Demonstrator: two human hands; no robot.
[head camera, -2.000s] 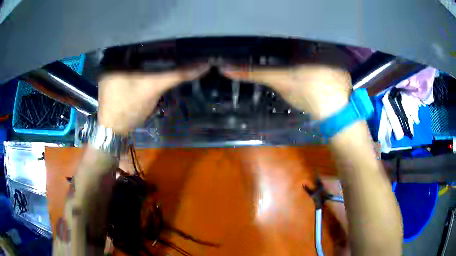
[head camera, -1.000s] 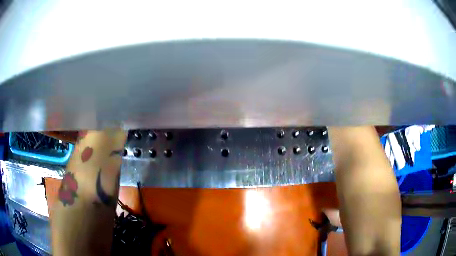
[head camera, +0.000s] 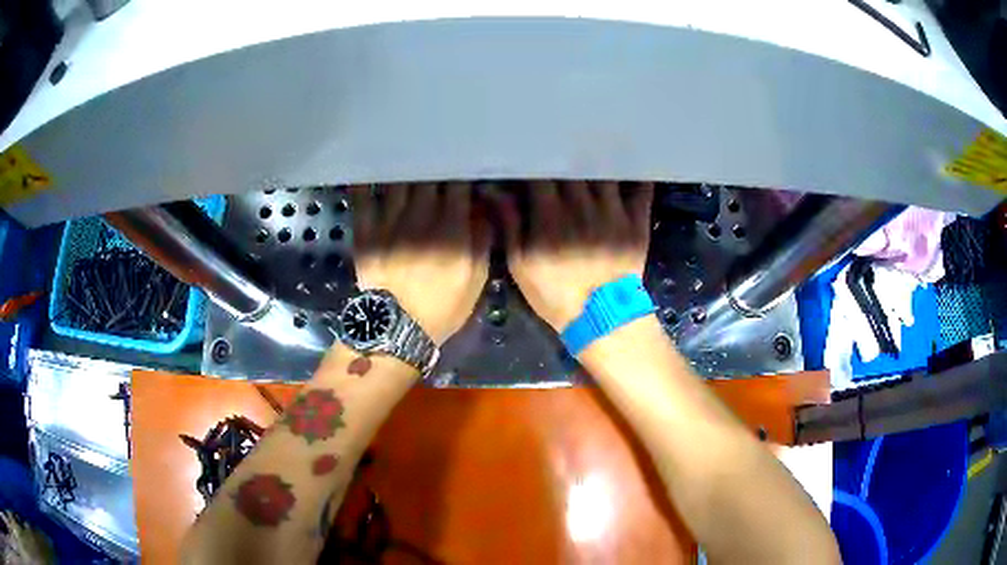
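My left hand (head camera: 425, 259) and my right hand (head camera: 574, 248) reach side by side over the lower platen (head camera: 497, 359), a metal plate with rows of holes. Their fingers point forward and are dim and blurred under the edge of the grey-white upper machine head (head camera: 497, 110). Whether the fingers hold anything is hidden. Short black cables (head camera: 226, 452) lie in a tangle on the orange board (head camera: 475, 475), partly behind my left forearm.
Thick shiny tie bars flank the plate at left (head camera: 210, 265) and right (head camera: 790, 265). A teal mesh basket (head camera: 182, 331) of black cables stands left. A plastic-covered tray (head camera: 83, 441) is left of the board. A blue tub (head camera: 917, 486) is right.
The machine head's edge sits higher in the view than one second ago, and more of the plate shows. Both hands have come into view, closer together. The cutters no longer show.
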